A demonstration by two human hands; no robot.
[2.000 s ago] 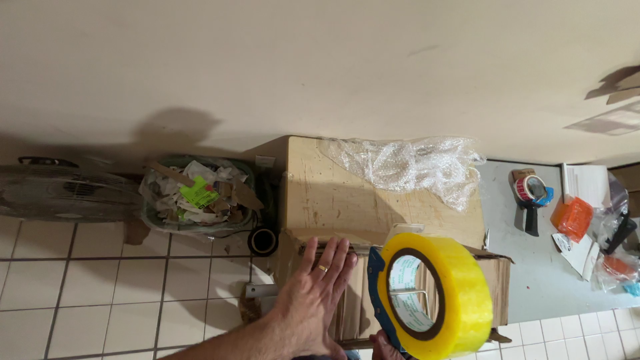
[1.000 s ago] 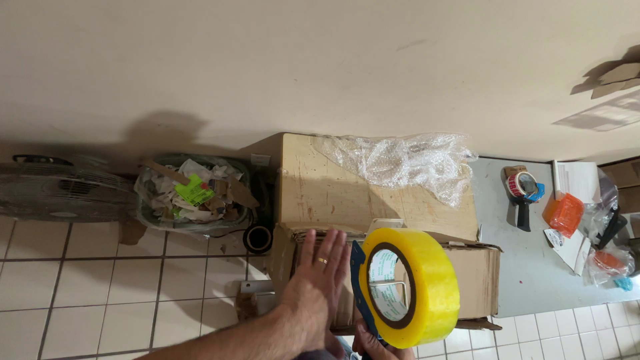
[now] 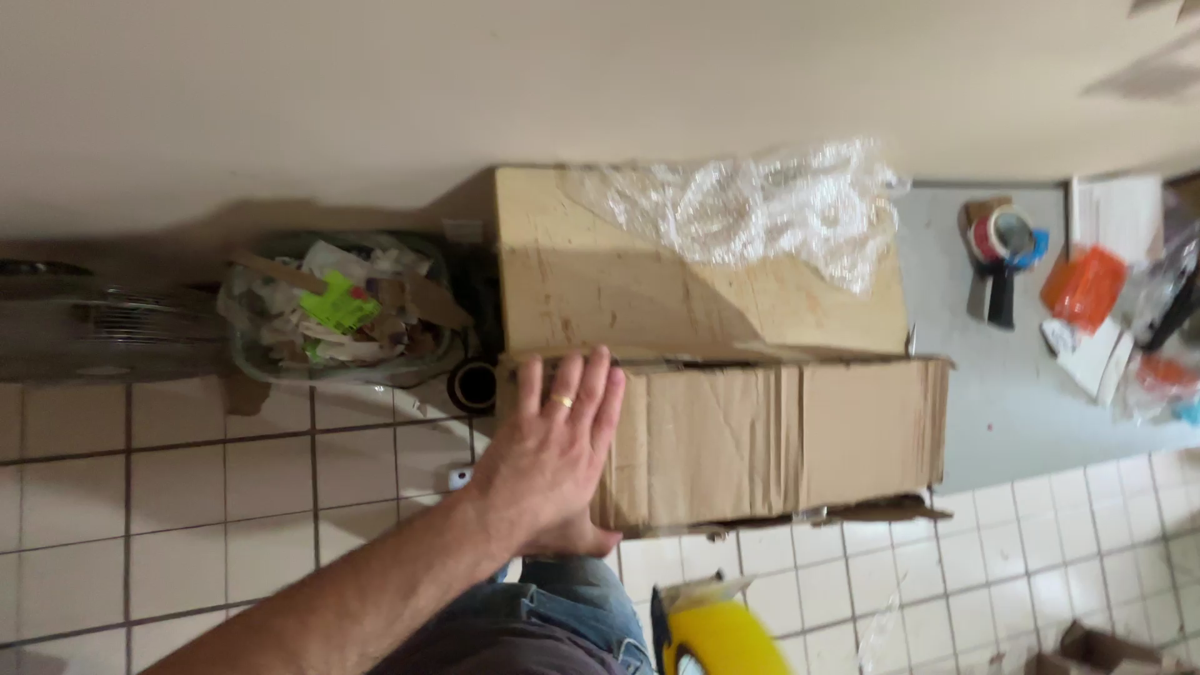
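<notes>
My left hand (image 3: 562,450), with a ring on one finger, lies spread over the left end of a brown cardboard box (image 3: 731,441). The box rests at the near side of a pale wooden surface (image 3: 609,272). A tape dispenser with a large roll of yellow packing tape (image 3: 727,637) shows at the bottom edge, below the box and apart from it. My right hand is out of view, so its hold on the dispenser cannot be seen.
Bubble wrap (image 3: 750,211) lies on the wooden surface. To the right, a grey table (image 3: 947,281) bears a smaller tape dispenser (image 3: 1003,244) and an orange packet (image 3: 1087,286). At left stand a full waste bin (image 3: 347,305) and a fan (image 3: 122,323). A small cardboard box (image 3: 1097,652) is on the tiled floor.
The yellow tape dispenser has moved down from in front of the box to the bottom edge, and the box's face is uncovered. My right hand has left the view. My left hand remains on the box.
</notes>
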